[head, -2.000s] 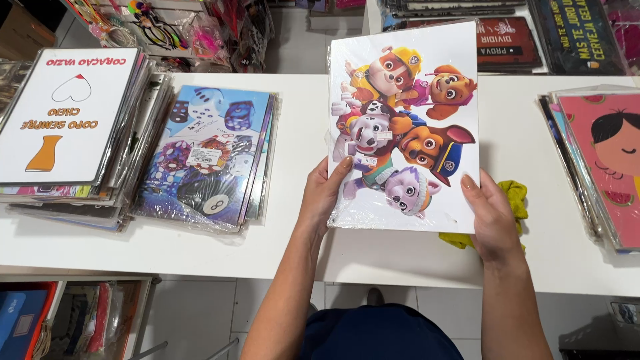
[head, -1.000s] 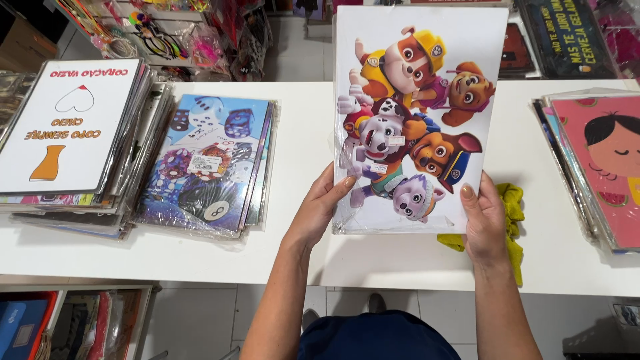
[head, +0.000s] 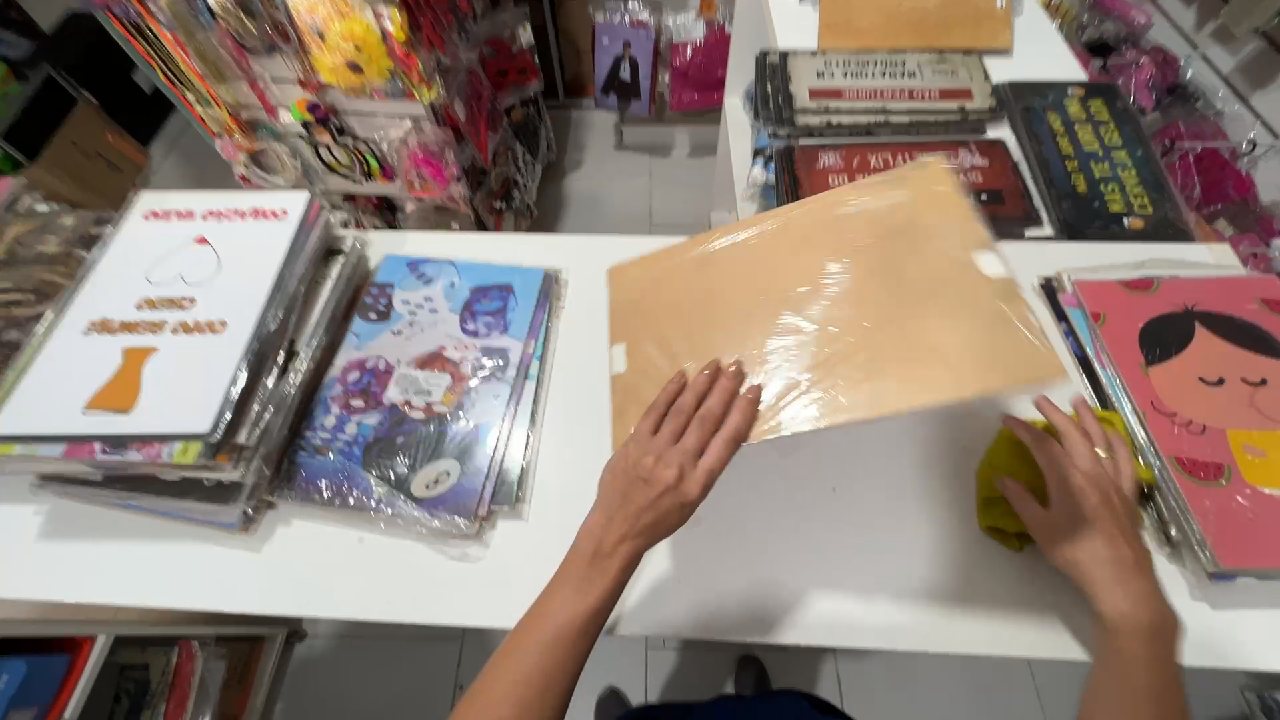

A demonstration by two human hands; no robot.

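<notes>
A plastic-wrapped decorative plate (head: 800, 290), its plain brown back facing up, lies or tilts over the white table (head: 800, 530); whether it rests flat I cannot tell. My left hand (head: 670, 460) touches its lower left edge, fingers spread along the wrap. At the right, my right hand (head: 1085, 500) is over a crumpled yellow-green cloth (head: 1010, 480), fingers curved and parted; the motion blur hides whether they grip it.
To the left are a wrapped stack with a dice picture (head: 430, 390) and a taller stack of signs (head: 160, 320). A stack with a pink picture (head: 1200, 400) is at the right. Dark signs (head: 1090, 160) sit on a farther table; packaged accessories (head: 350, 60) hang beyond.
The plate held up between both hands with its cartoon-dog face showing is now back side up. My right hand has left it for the cloth. The view has shifted.
</notes>
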